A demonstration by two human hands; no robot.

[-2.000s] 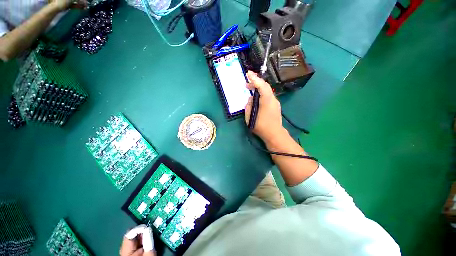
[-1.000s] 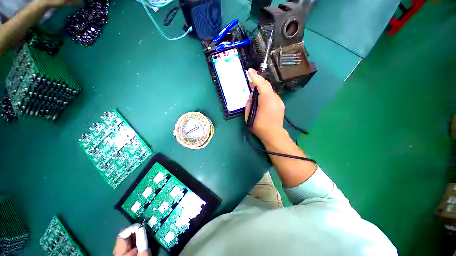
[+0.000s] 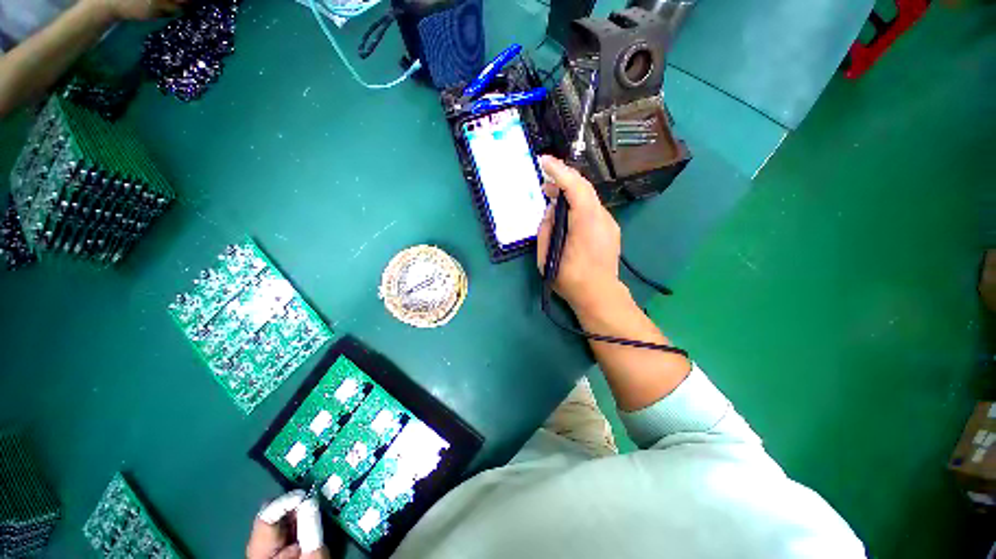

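A green PCB panel [image 3: 355,453] with white rectangles lies on a black pallet [image 3: 451,420] near the bench's front edge. My left hand [image 3: 286,528], with white coverings on its fingertips, is at the panel's lower left edge, partly cut off by the picture's bottom; its fingers are pinched together, but any solder wire is too small to see. My right hand [image 3: 585,242] holds the black soldering iron [image 3: 558,235] beside a bright upright smartphone [image 3: 507,180]. The iron's tip is not clearly visible.
A round crusted tub [image 3: 424,286] and another PCB panel [image 3: 250,324] lie beyond the pallet. An iron stand [image 3: 628,109] is right of the phone, with blue-handled cutters [image 3: 502,102] behind the phone. Stacked panels [image 3: 87,186] stand far left. Another person's arm [image 3: 49,55] reaches in.
The view has shifted slightly, so bench things sit a little further left than at first. My right hand stays by the phone with the iron, and my left hand stays at the panel's edge.
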